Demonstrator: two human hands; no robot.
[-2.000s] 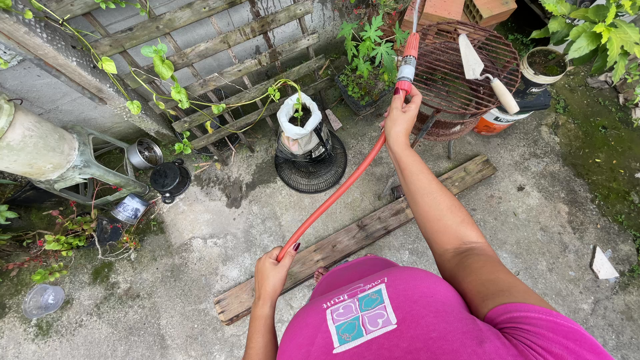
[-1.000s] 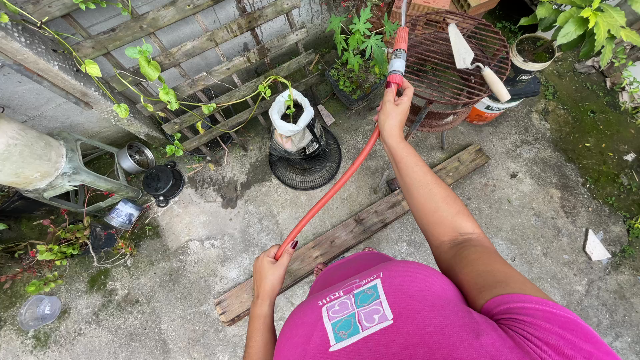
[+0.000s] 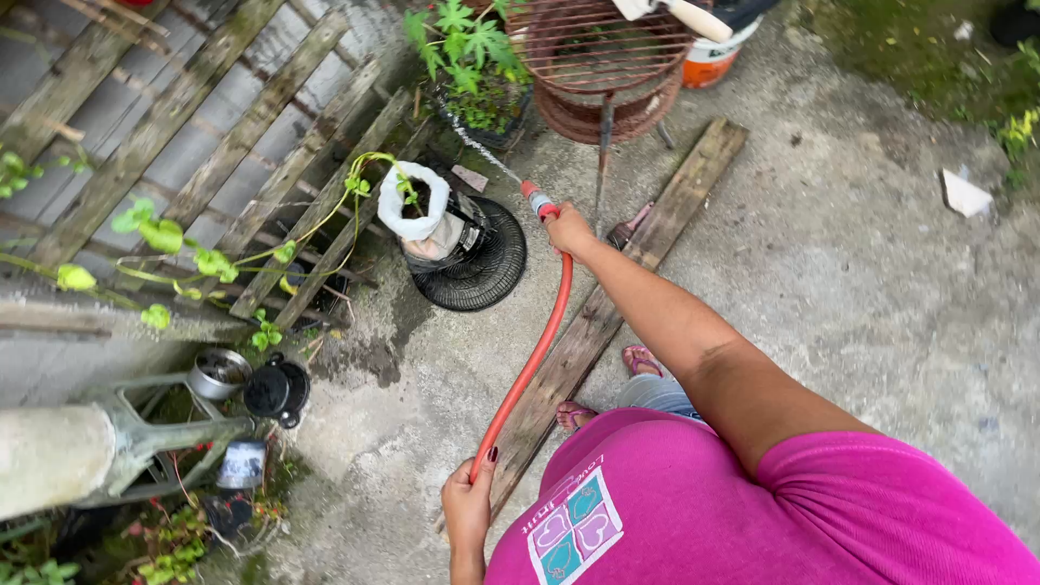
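My right hand (image 3: 566,231) grips the red-and-grey spray nozzle (image 3: 539,201) where it joins an orange garden hose (image 3: 532,366). A thin stream of water (image 3: 479,146) leaves the nozzle toward the upper left, near a leafy potted plant (image 3: 485,106). Lower down, my left hand (image 3: 469,496) is closed around the hose. Left of the nozzle, a white-lined pot (image 3: 413,201) with a climbing vine stands by a black round wire grille (image 3: 487,272).
A wooden plank (image 3: 593,333) lies before my feet. Beyond are a rusty round grill (image 3: 605,57) with a trowel (image 3: 691,18) and an orange-and-white bucket (image 3: 713,61). A wooden lattice (image 3: 236,138) leans at left, above a metal pot (image 3: 219,374) and a black pot (image 3: 276,390).
The nozzle in my right hand has moved from beside the grill to nearer the white-lined pot and now points up-left. My left hand still holds the hose. The view has turned and shifted.
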